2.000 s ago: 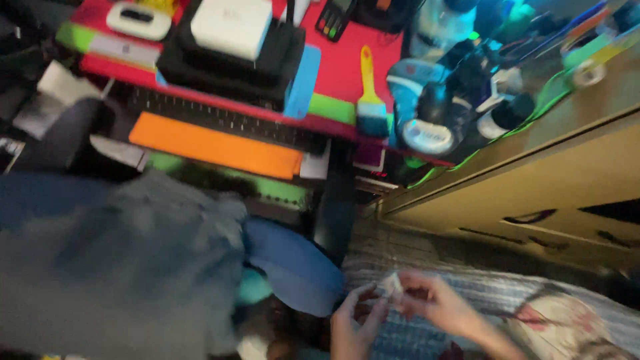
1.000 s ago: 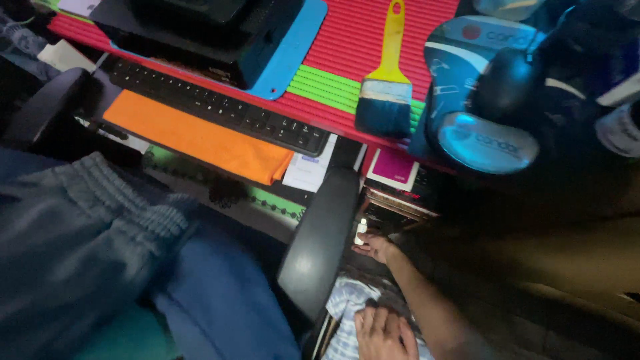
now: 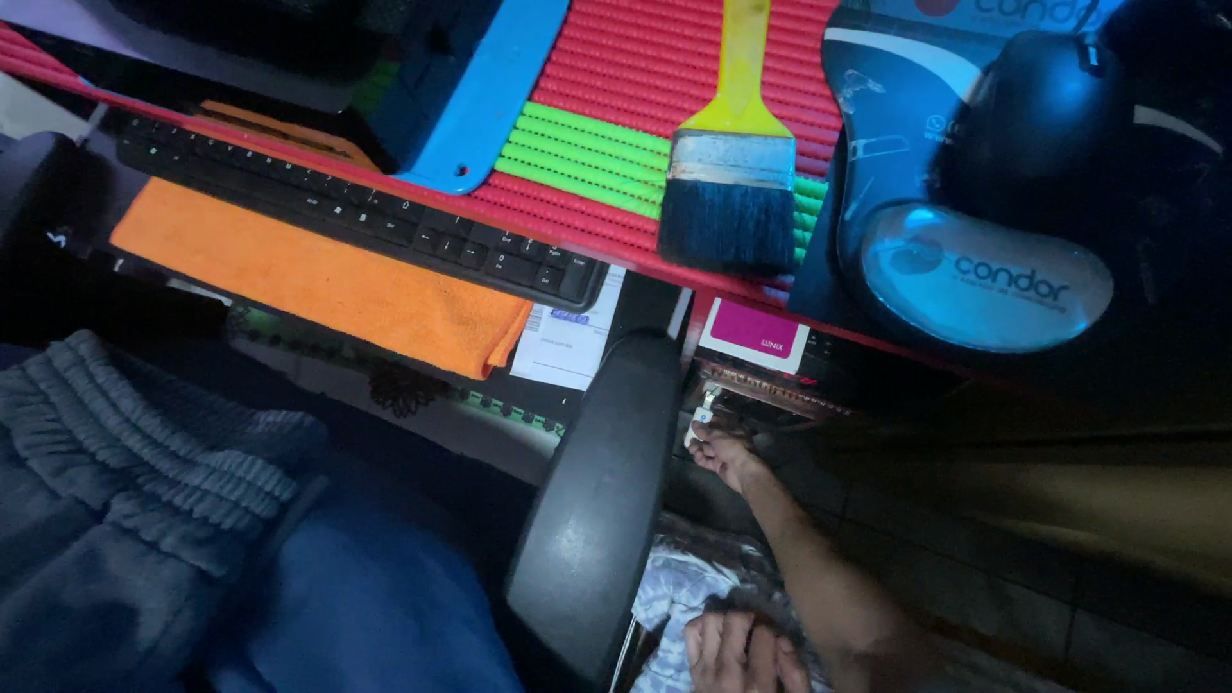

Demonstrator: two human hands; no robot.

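Observation:
My right hand reaches in from the lower right under the desk edge. Its fingertips pinch a small white object, which has a narrow metallic-looking piece at its upper end, beside a dark recess below the desk. Lower down, my left hand lies with bent fingers over light patterned cloth; its palm is hidden, so whether it holds anything does not show. Between the dark blue clothing and my hands stands a black padded armrest. A magenta-and-white card or box sits just above my right hand.
On the red and green ribbed mat lie a yellow-handled paintbrush, a blue plastic sheet, and a mouse on a pad. A keyboard, an orange cloth and papers sit below the desk edge. Blue clothing fills the lower left.
Two seconds ago both hands were together around a small whitish thing. Since then they have parted, my right hand moving under the desk edge with the white object. The view has moved closer to the desk.

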